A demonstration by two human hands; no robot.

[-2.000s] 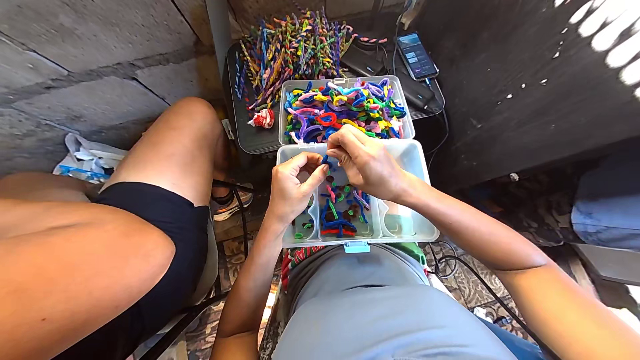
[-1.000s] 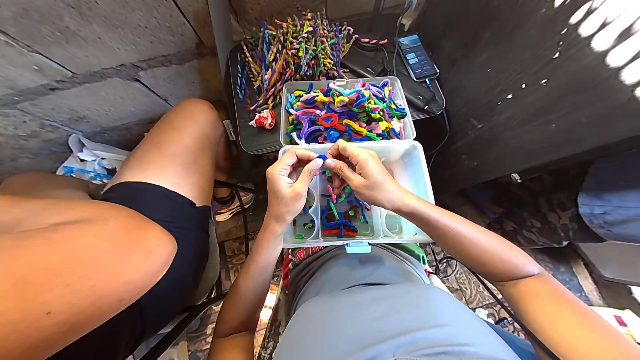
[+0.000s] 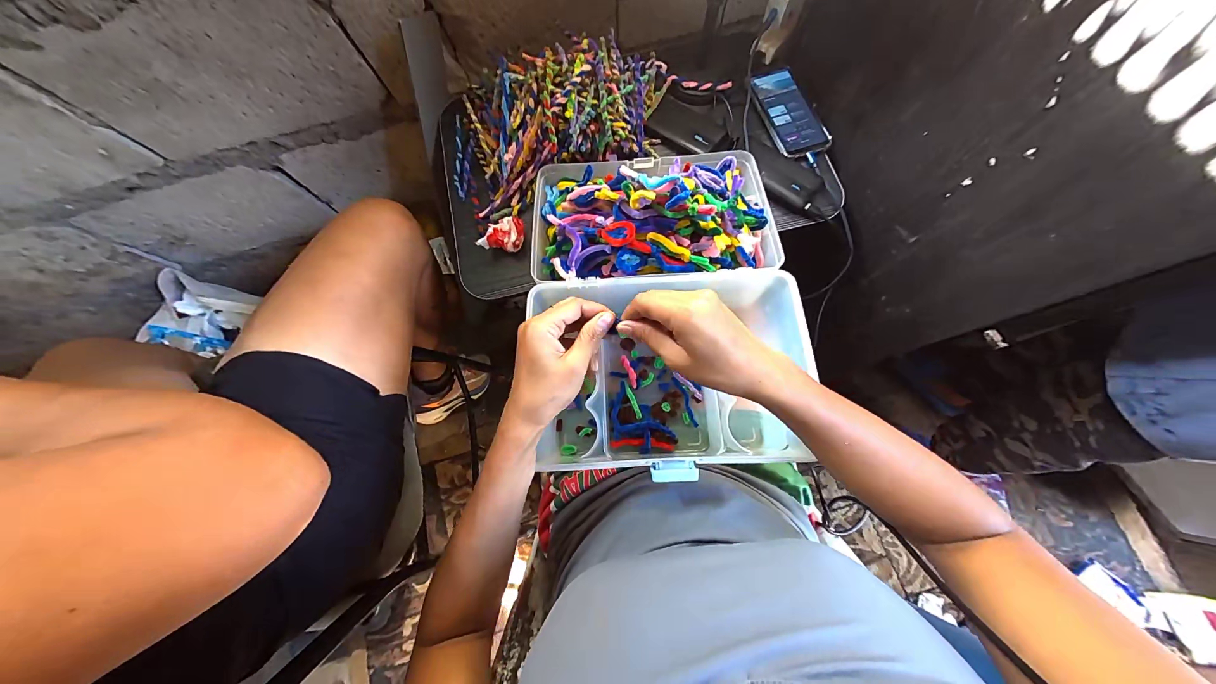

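My left hand (image 3: 562,356) and my right hand (image 3: 698,337) meet over the near half of a clear plastic divided case (image 3: 803,380). Between their fingertips is a small dark blue fuzzy piece (image 3: 616,325), mostly hidden by the fingers. Below them, the middle compartment holds short blue, green, red and pink fuzzy pieces (image 3: 646,429). The case's far half (image 3: 771,233) is heaped with many-coloured bent and looped fuzzy pieces (image 3: 655,214).
Beyond the case, a dark tray table (image 3: 494,271) carries a pile of twisted multicoloured fuzzy stems (image 3: 570,114), a crumpled red-and-white wrapper (image 3: 503,234) and a lit phone (image 3: 788,112) with a cable. A person's bare knee (image 3: 366,237) is at the left; another person sits at the right.
Two seconds ago my right hand was a little higher over the case; it has come down beside my left fingertips. The case and its heaped pieces have stayed in place.
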